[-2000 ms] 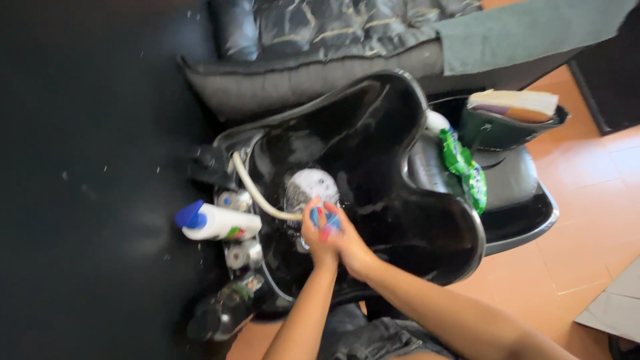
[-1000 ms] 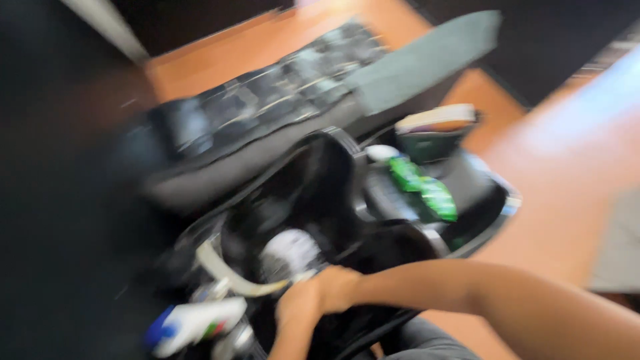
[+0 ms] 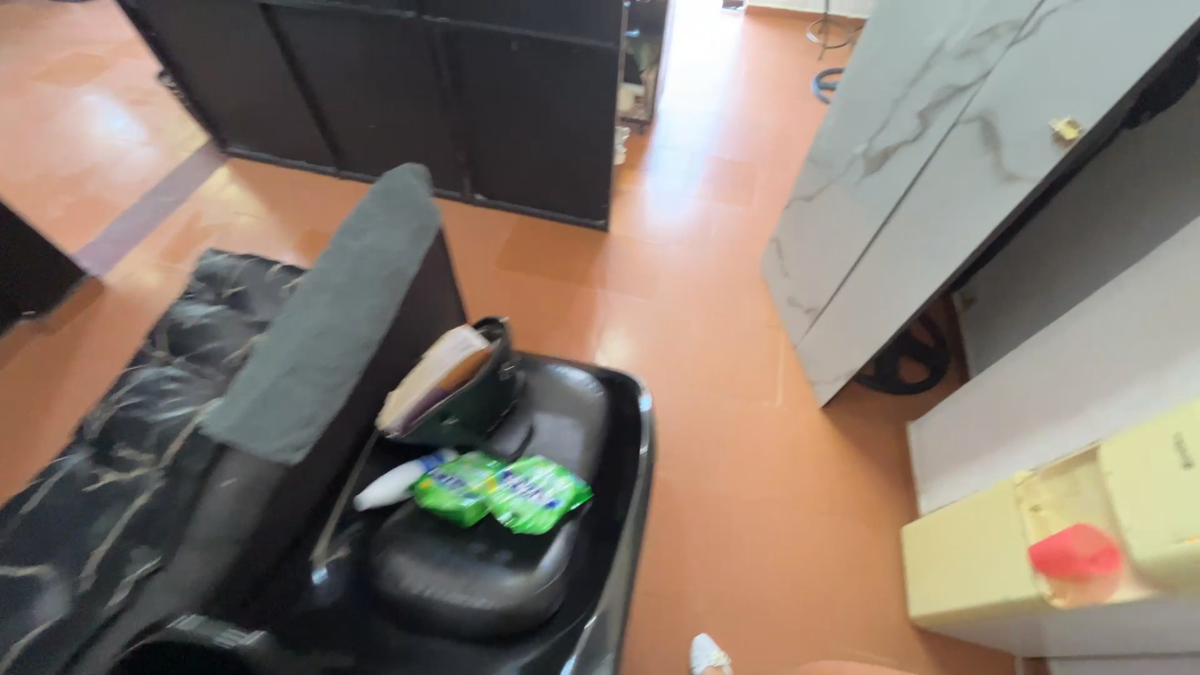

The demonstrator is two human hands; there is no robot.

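Note:
Neither of my hands can be made out in the head view. Two green plastic packets point(image 3: 502, 489) lie on the black padded seat point(image 3: 469, 572) of the wash unit. Beside them, to the left, lies a white bottle point(image 3: 398, 483) with a blue end. Behind the packets a dark green bag point(image 3: 469, 408) holds something cream and brown. A grey-green towel point(image 3: 337, 319) hangs over the arm of the black patterned salon seat point(image 3: 141, 412). Only a dark part of the basin shows at the bottom left.
Tiled orange floor point(image 3: 731, 469) runs along the right of the seat. A marbled white panel point(image 3: 900, 178) leans at the upper right, near a pale yellow cabinet point(image 3: 975, 572) with a red object point(image 3: 1075, 551) on it. A black partition point(image 3: 441, 103) stands behind. A white shoe point(image 3: 710, 653) shows below.
The view has swung far to the right, away from the basin. My hands were together at the basin in the earlier frames and are out of sight now.

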